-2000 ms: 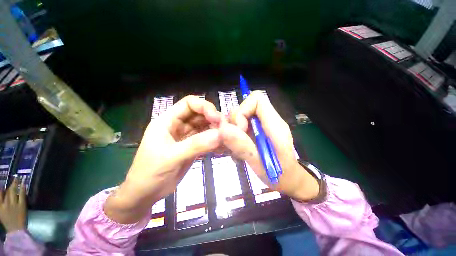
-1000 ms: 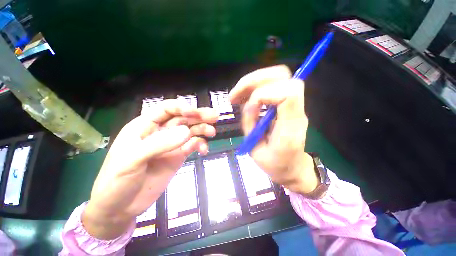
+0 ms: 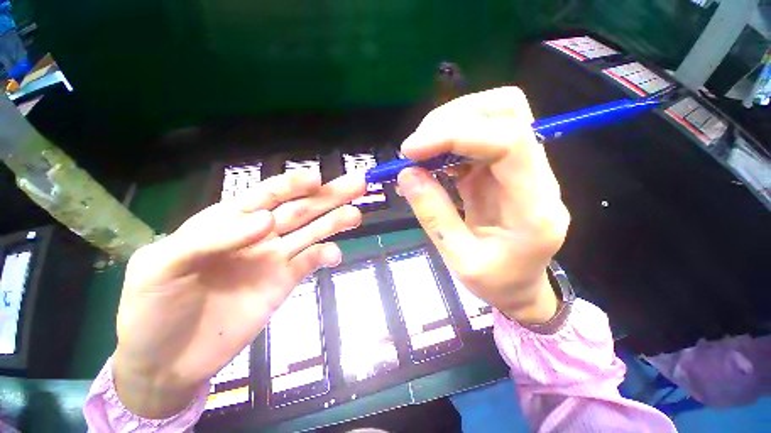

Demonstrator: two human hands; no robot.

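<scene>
My right hand (image 3: 494,186) is raised above the trays and holds a blue pen (image 3: 592,117) between thumb and fingers. The pen lies nearly level; its left end is by my left fingertips. My left hand (image 3: 224,271) is open, palm up, holding nothing; whether its fingertip touches the pen is unclear. Below lies a black phone tray (image 3: 334,393) with several phones side by side, screens bright white, such as this phone (image 3: 363,317). The left phone is partly hidden by my left hand, the right one by my right hand.
A second row of lit phones (image 3: 242,180) lies behind, partly covered by my hands. A wrapped post (image 3: 80,199) stands at left, beside another tray with a lit phone (image 3: 13,292). Several phones (image 3: 638,78) lie on a dark surface at right. A person's pink sleeve (image 3: 719,368) shows lower right.
My hands were together, then parted. The pen has swung from near upright to nearly level. My left fingers have spread open. The other person's hand at far left has left the view.
</scene>
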